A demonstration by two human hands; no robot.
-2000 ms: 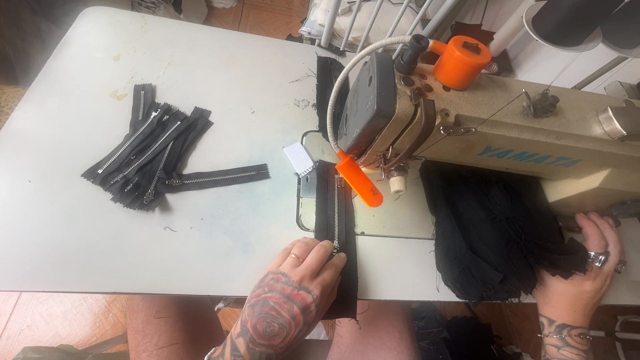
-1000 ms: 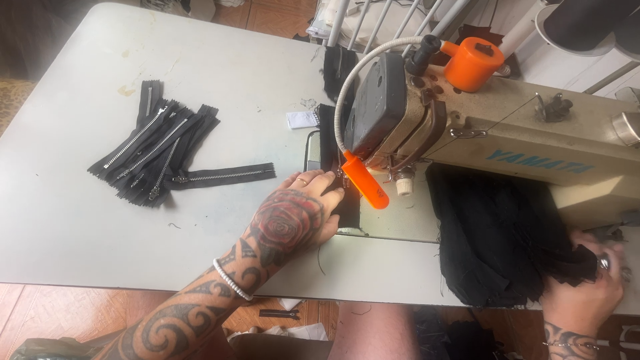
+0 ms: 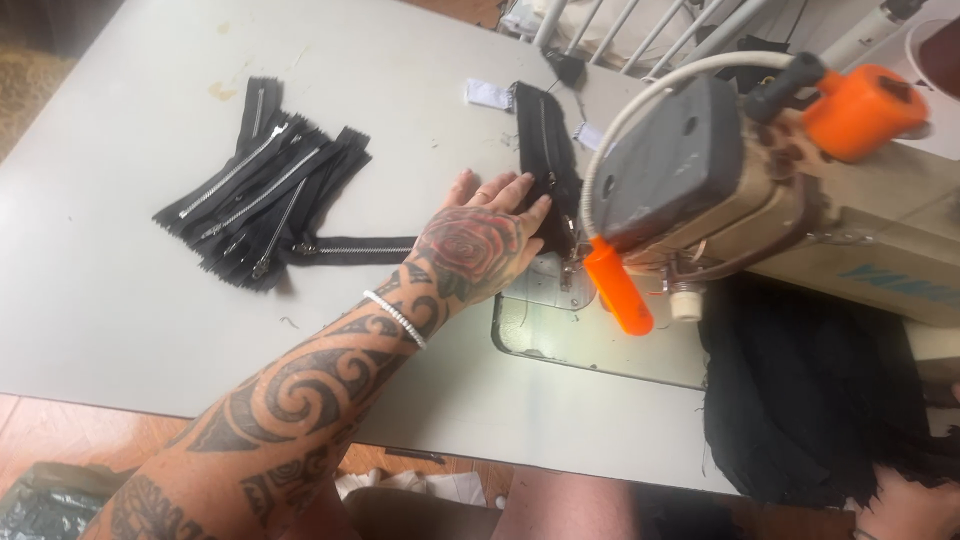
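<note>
My left hand (image 3: 484, 232) lies with fingers spread on a black fabric piece with a zipper (image 3: 546, 142), beside the needle area of the sewing machine (image 3: 675, 172). Its fingertips touch the strip's left edge. White tags (image 3: 489, 95) sit by the strip's far end. At the lower right edge, my right hand (image 3: 907, 506) is partly visible against a stack of black fabric pieces (image 3: 810, 390); the fabric and the frame edge hide its fingers. A pile of black zippers with metal teeth (image 3: 262, 195) lies left of my left hand, one zipper reaching toward my wrist.
An orange lamp head (image 3: 619, 289) on a flexible neck hangs beside the needle area. Its orange base (image 3: 866, 112) is on the machine. White metal bars (image 3: 600, 34) stand behind the table (image 3: 187, 337). A plastic bag (image 3: 56, 499) lies on the floor at lower left.
My left hand has moved away from the table's front edge, along with the black zippered strip, which now lies farther back past the needle area. My right hand stays by the black fabric stack.
</note>
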